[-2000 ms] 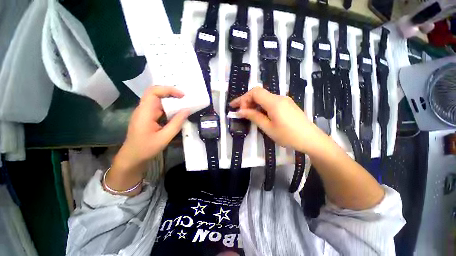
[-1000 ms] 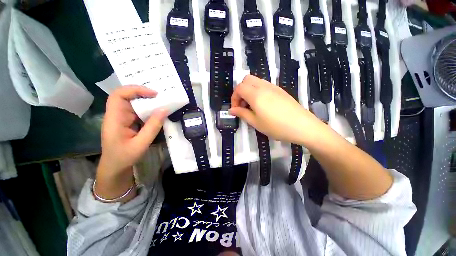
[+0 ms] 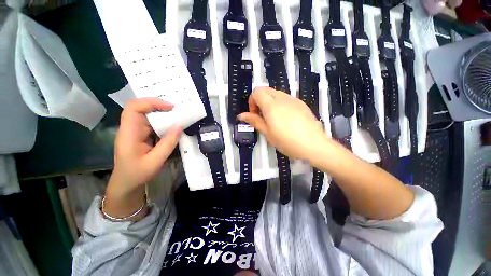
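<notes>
My left hand (image 3: 144, 141) pinches the lower end of a white label sheet (image 3: 161, 73) with rows of small dark print. My right hand (image 3: 280, 121) is bent over a black smartwatch (image 3: 246, 136) in the near row, its fingertips at the upper edge of the face. A white label (image 3: 245, 128) lies on that face, partly beside the thumb. The labelled watch to its left (image 3: 210, 137) lies in the white foam tray (image 3: 200, 175). Several watches in the far row carry white labels.
A folded white foam sheet (image 3: 48, 81) stands at the left on the dark green bench top (image 3: 105, 141). A grey square fan (image 3: 457, 81) is at the right. Black straps hang over the tray's near edge. A pink-and-white object is cut off at the upper right.
The label, held over the near-row watch earlier, now lies on its face. My right fingertips stay at that watch. The view has shifted, and my left hand still holds the sheet.
</notes>
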